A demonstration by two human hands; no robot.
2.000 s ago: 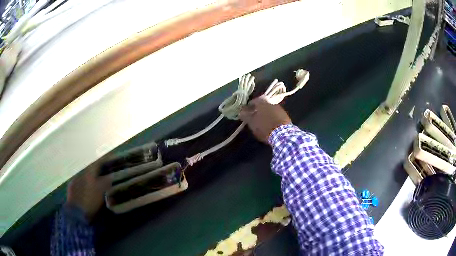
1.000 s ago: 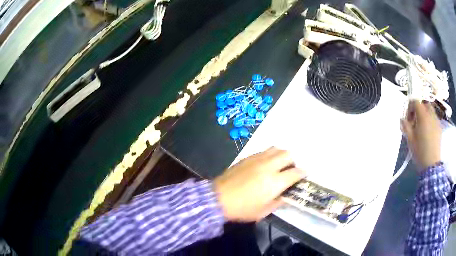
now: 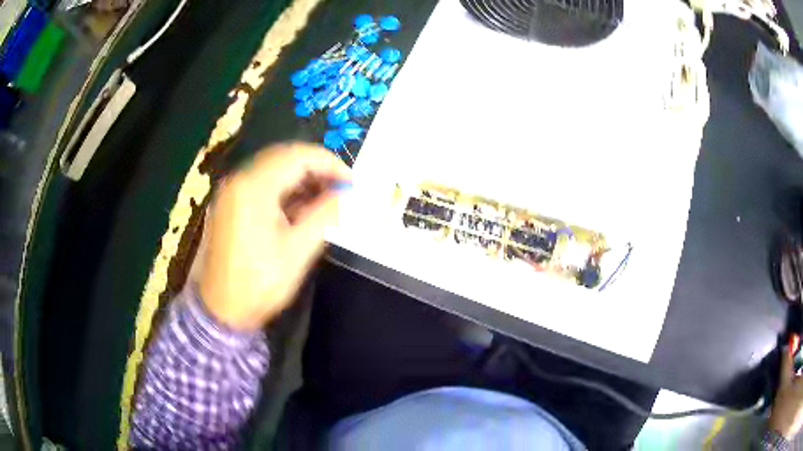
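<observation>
An open power strip housing [image 3: 502,236] lies inner side up on the white sheet, with black blocks, metal strips and blue wires at its right end. My left hand [image 3: 264,233] is blurred, left of the housing, with thumb and fingertips pinched on a small blue disc component [image 3: 341,185]. A loose pile of blue disc components [image 3: 352,84] with thin legs lies above it on the black table. My right hand [image 3: 786,401] is cut off by the right edge, beside a small red part; its grip is unclear.
A round black fan [image 3: 550,18] stands on the white sheet [image 3: 528,106] at the top. White cords [image 3: 687,70] lie at upper right, beside a clear plastic bag [image 3: 784,88]. Another housing [image 3: 97,128] lies on the dark green conveyor, beyond its chipped edge.
My left hand has let go of the housing and moved left, now with a blue disc. My right hand has left the cords for the lower right edge. The view has shifted.
</observation>
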